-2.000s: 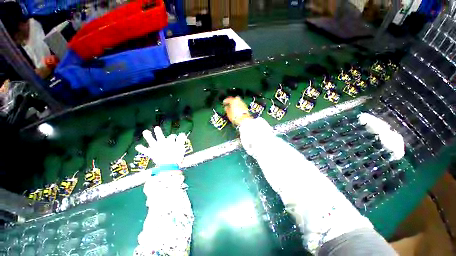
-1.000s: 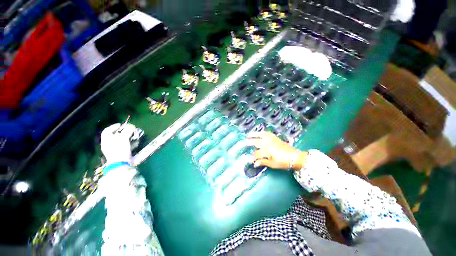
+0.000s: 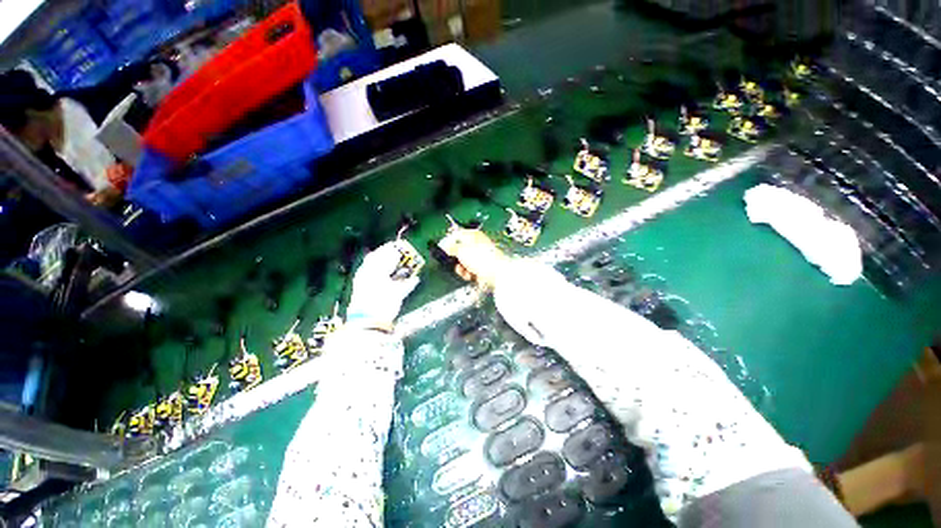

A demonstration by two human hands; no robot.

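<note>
My left hand (image 3: 380,284), in a white glove, holds a small circuit board (image 3: 409,258) with yellow and white parts above the rail side of the green belt. My right hand (image 3: 473,258) is close beside it, with its fingers closed around a dark piece (image 3: 444,255), probably a plastic housing. The two hands do not touch. Rows of circuit boards (image 3: 580,198) with thin upright wires stand on the belt to both sides. A clear tray with dark oval housings (image 3: 513,438) lies between my forearms, its near part cut off by the frame.
A pale rail (image 3: 660,209) divides belt and bench. A white crumpled cloth (image 3: 805,232) lies at the right by stacked clear trays (image 3: 877,134). A blue bin (image 3: 232,165) with a red tray (image 3: 232,83) stands beyond the belt. A person's hand (image 3: 111,186) shows far left.
My right hand has moved from the bench tray to the belt beside my left hand. The tray with dark ovals now shows between my forearms. The view has swung back left.
</note>
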